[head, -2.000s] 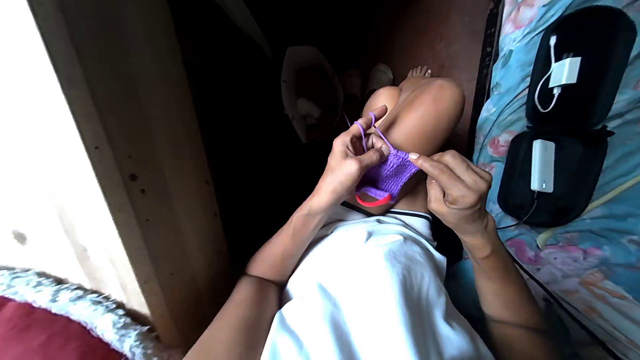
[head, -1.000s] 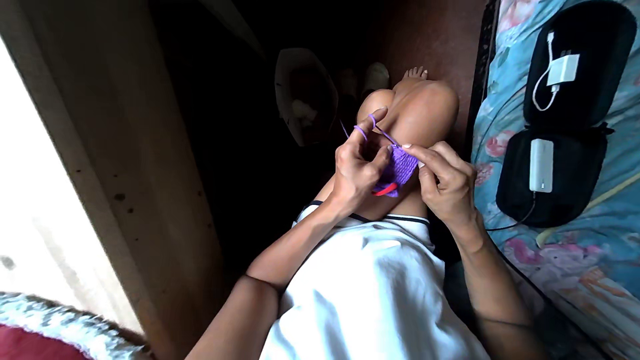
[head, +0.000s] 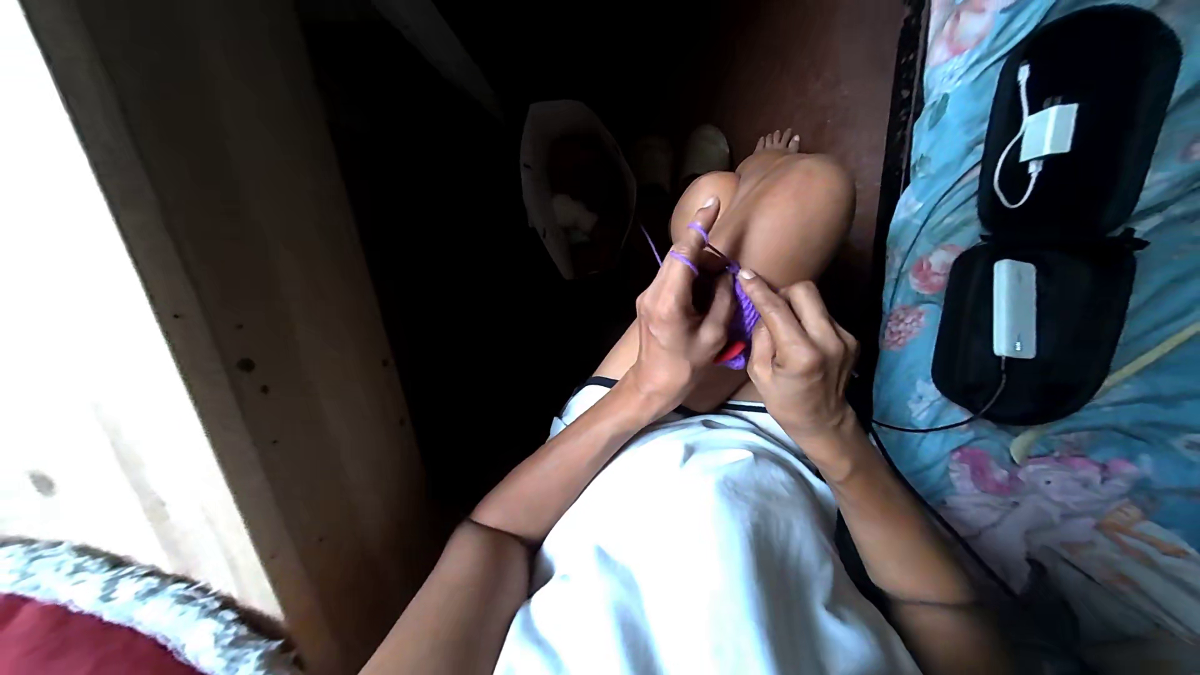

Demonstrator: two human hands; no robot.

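Note:
A small piece of purple crochet or knitted work [head: 747, 314] is held over my lap between both hands. My left hand [head: 677, 323] pinches its left side, and purple yarn [head: 685, 262] loops around the raised index finger. A strand of that yarn runs off to the left. My right hand [head: 799, 347] grips the top right edge of the work with thumb and index finger; a thin hook or needle seems to be there, mostly hidden by the fingers. Something red [head: 729, 352] shows at the bottom of the piece, partly covered by my left hand.
On my right, a floral blue sheet [head: 914, 375] carries an open black case [head: 1078, 206] with a white charger [head: 1048, 133] and a white power bank [head: 1014, 309], its cable running toward me. A pale container [head: 536, 187] stands on the dark floor. Wooden boards [head: 244, 309] rise at left.
My left hand has turned, so it covers more of the purple work and of the red piece, which showed as a curved band two seconds ago. Both hands keep hold of the work.

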